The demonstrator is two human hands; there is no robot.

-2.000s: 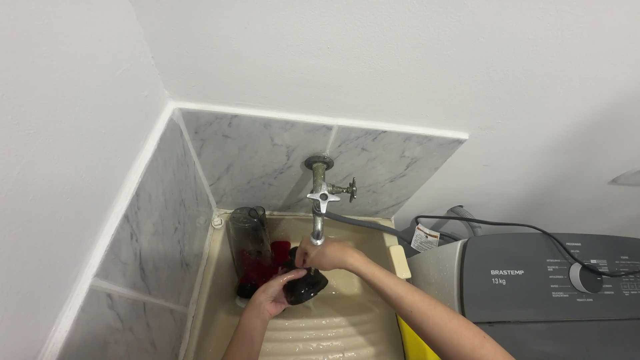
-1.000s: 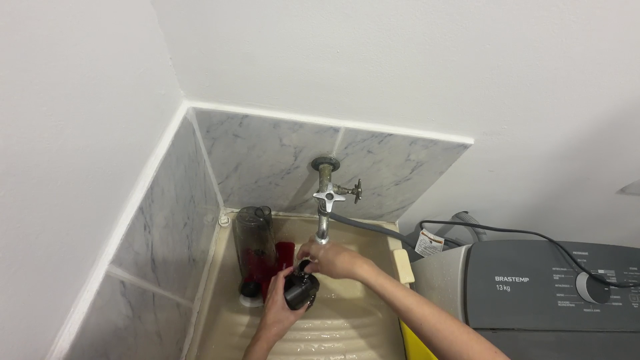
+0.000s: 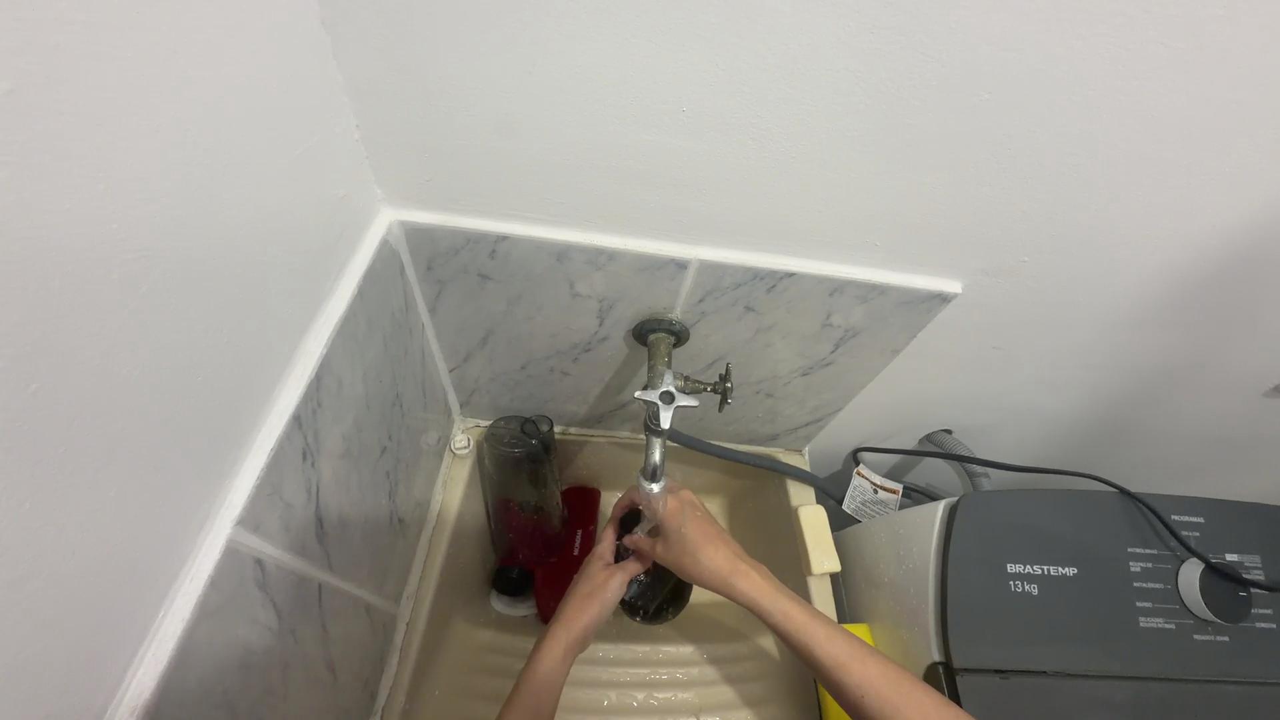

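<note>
Under the running metal faucet (image 3: 653,455), both my hands are on a dark, rounded plastic part (image 3: 655,598) that looks wet. My left hand (image 3: 598,575) grips its left side. My right hand (image 3: 690,540) is at its top, directly below the spout, with fingers partly hidden by water and each other. To the left, a transparent dark container with a handle (image 3: 520,470) stands in the cream laundry sink (image 3: 735,655). A red appliance part (image 3: 578,535) lies beside it, and a small black round piece (image 3: 512,580) is near its base.
A grey washing machine (image 3: 1050,620) adjoins the sink's right side, with a black cable (image 3: 1010,470) across it. A cream soap bar (image 3: 817,540) rests on the right rim, above something yellow (image 3: 850,640). Marbled tiles (image 3: 530,320) line the wall behind.
The dark part has turned in my hands and now sits under the spout, with both hands closer together around its top.
</note>
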